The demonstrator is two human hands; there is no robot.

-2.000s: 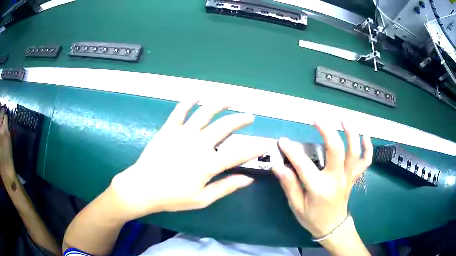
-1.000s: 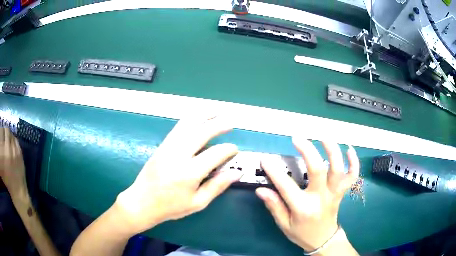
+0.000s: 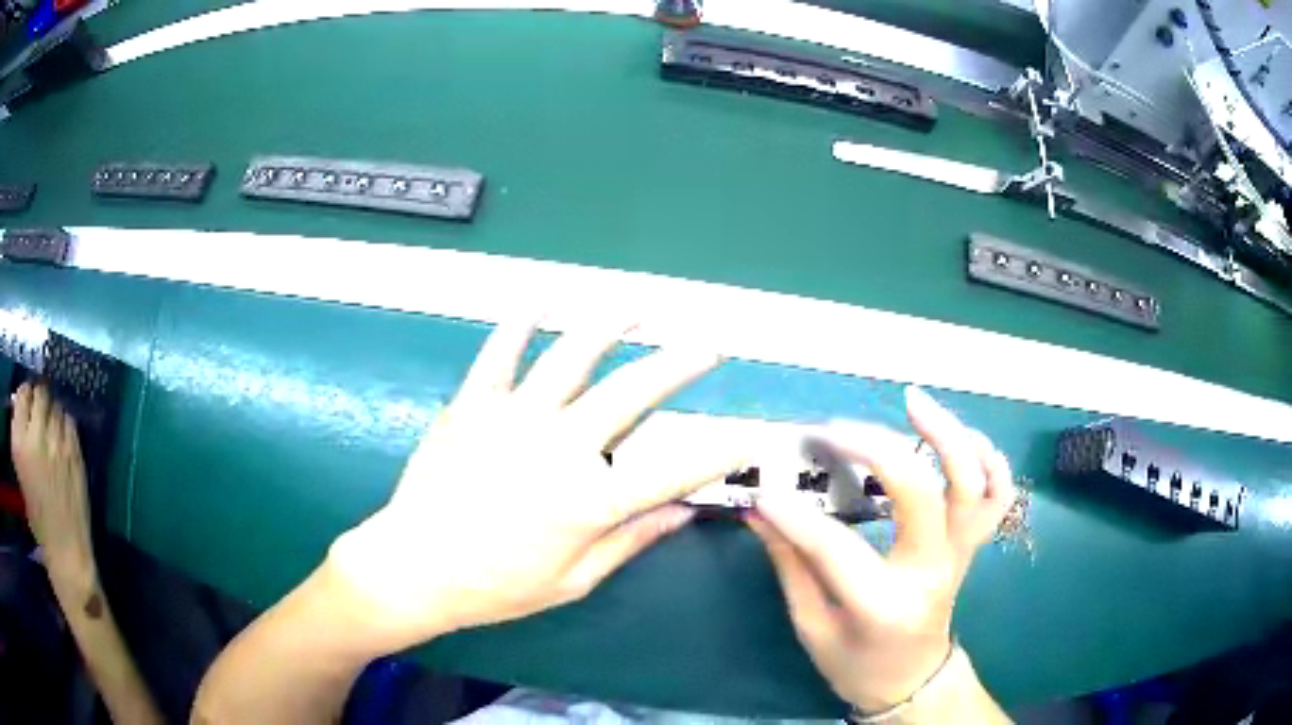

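A strip housing [image 3: 731, 492] lies on the glossy green bench in front of me, white under glare, with dark square openings. My left hand [image 3: 531, 475] covers its left part, thumb at the near edge and index finger across the top. My right hand [image 3: 886, 531] is over its right part, thumb and a finger at the openings, the fingers partly blurred. Whether a small part is between my right fingertips cannot be seen. A loose pile of tiny copper-coloured parts [image 3: 1016, 518] lies just right of my right hand.
A stack of housings [image 3: 1151, 473] stands at right. Single housings lie on the green conveyor, at left [image 3: 361, 187], right [image 3: 1063, 281] and far side [image 3: 796, 77]. A metal guide arm [image 3: 921, 166] is at upper right. Another person's hand [image 3: 54, 475] is at far left.
My left index finger has extended over the housing. My right thumb and finger have come closer together at the openings. The housings on the conveyor have shifted right.
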